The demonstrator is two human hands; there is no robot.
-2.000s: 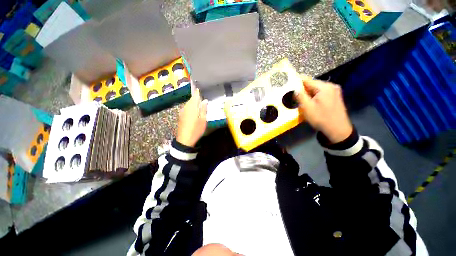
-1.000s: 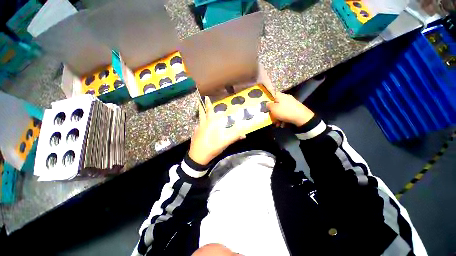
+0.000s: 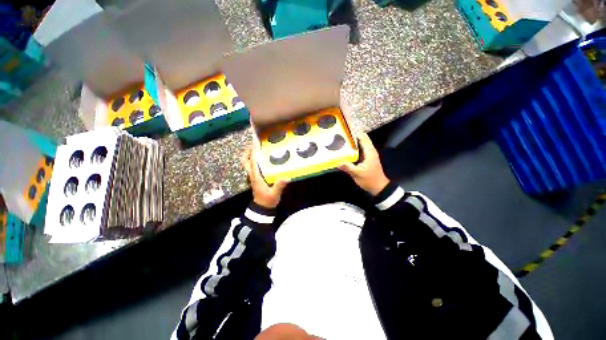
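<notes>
The yellow insert (image 3: 307,145) with two rows of three round holes sits inside the open box at the bench's front edge. The box's grey-white lid (image 3: 292,76) stands up behind it, and a thin teal strip shows along its front. My left hand (image 3: 264,180) grips the box's left front corner. My right hand (image 3: 369,166) grips its right front corner. The hands hide both front corners and parts of the side walls.
Filled boxes with lids up stand to the left (image 3: 211,126) and at the far right (image 3: 508,34). A stack of white inserts (image 3: 136,186) stands on the speckled bench (image 3: 405,66). A blue crate (image 3: 551,126) is at right. Teal cartons (image 3: 299,16) lie at the back.
The yellow insert has gone from my right hand down into the box. Both hands have moved to the box's front corners. The box is turned a little and its lid stands further left.
</notes>
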